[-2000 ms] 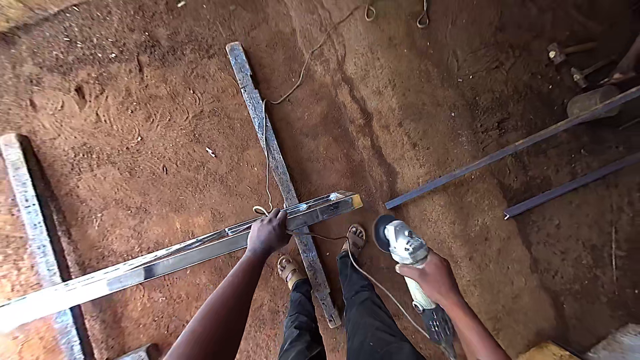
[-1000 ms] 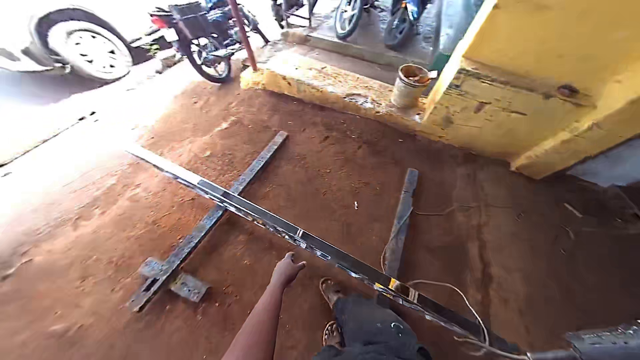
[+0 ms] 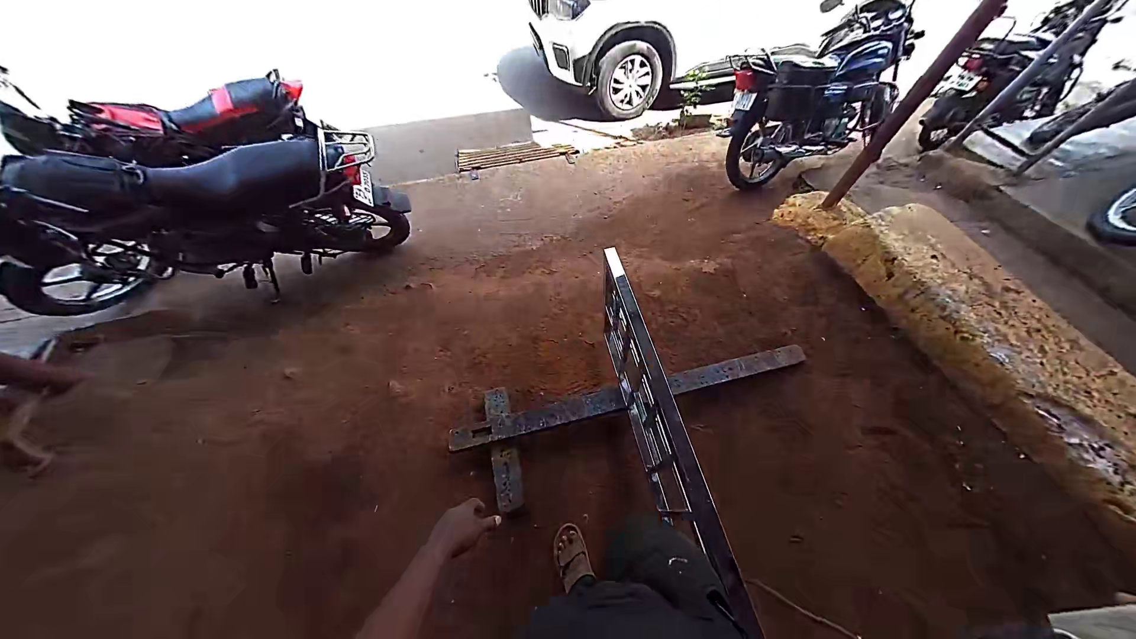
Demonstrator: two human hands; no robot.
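Note:
My left hand (image 3: 465,527) is over the red earth at the lower middle, touching nothing, its fingers partly curled and apart. My right hand is outside the frame. Just right of my legs, a long metal frame (image 3: 667,417) with crossbars stands on its edge, running away from me. It rests across a flat, worn bar (image 3: 568,411) on the ground. A short flat piece (image 3: 507,475) lies crosswise at that bar's left end, close beyond my left hand. Part of a thin cord (image 3: 803,610) shows at the lower right.
Two motorcycles (image 3: 240,182) stand at the left. Another motorcycle (image 3: 790,102) and a white car (image 3: 612,53) are farther off. A slanting reddish pole (image 3: 914,102) meets a low, rough ledge (image 3: 976,311) along the right. Thin strips (image 3: 515,157) lie near a low wall.
My left hand has let go of the metal frame it held two seconds ago. My right hand, which held an angle grinder then, has left the view. The view has swung strongly towards the motorcycles.

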